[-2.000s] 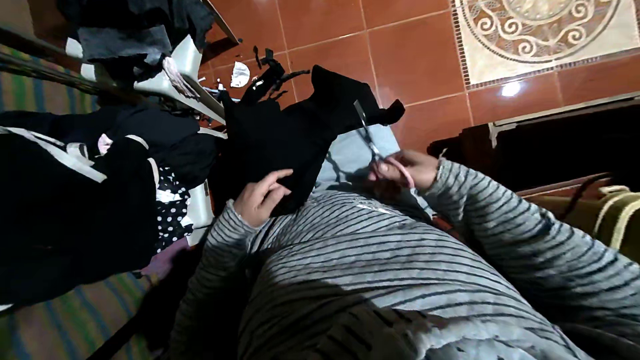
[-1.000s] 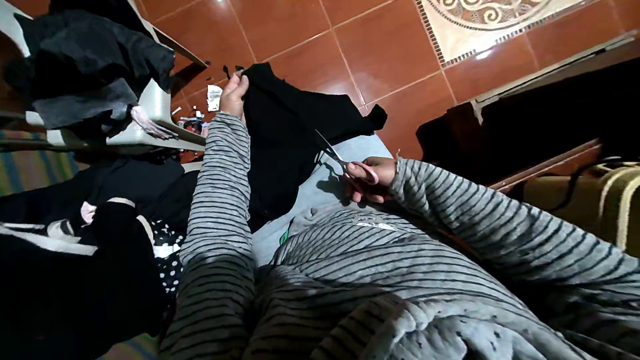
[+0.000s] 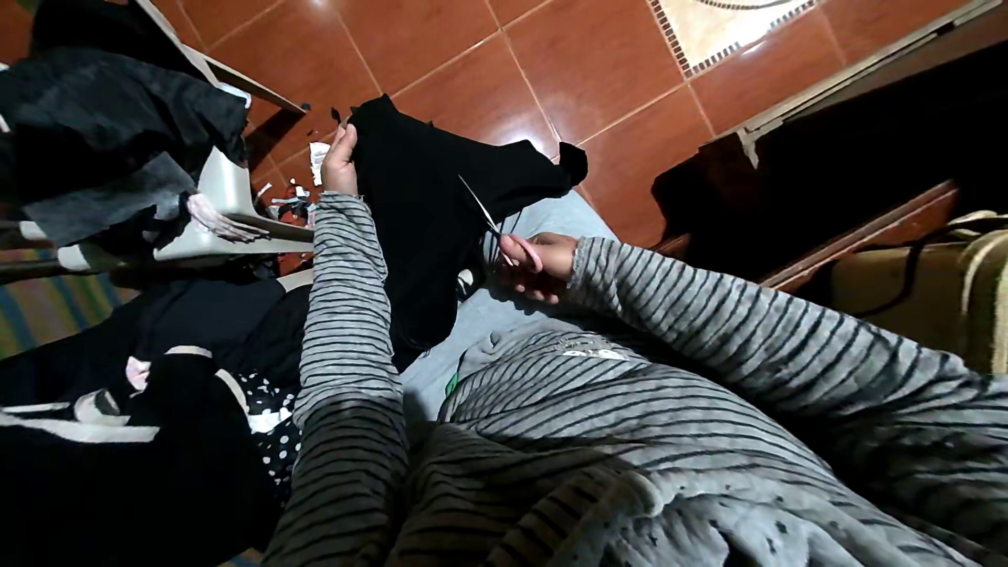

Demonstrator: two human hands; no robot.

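Observation:
A piece of black fabric (image 3: pixel 417 205) lies over my lap and stretches forward over the tiled floor. My left hand (image 3: pixel 341 161) grips its far left edge, arm reaching out. My right hand (image 3: pixel 539 266) holds a pair of scissors (image 3: pixel 482 206) by pinkish handles, beside the fabric's right side. The scissor blades look nearly together and point forward left over the fabric. Whether they touch it I cannot tell.
At the left, a white plastic chair (image 3: pixel 228 185) bears dark cloth (image 3: pixel 118 118). Below it lie black garments (image 3: pixel 126 472) and polka-dot cloth (image 3: pixel 276 453). Scraps (image 3: pixel 293 203) lie on the floor past my left sleeve. A tan padded item (image 3: pixel 906 291) stands at the right.
My left hand has moved from the fabric near my lap out to its far left edge and taken hold there. The scissors' blades have swung toward the left.

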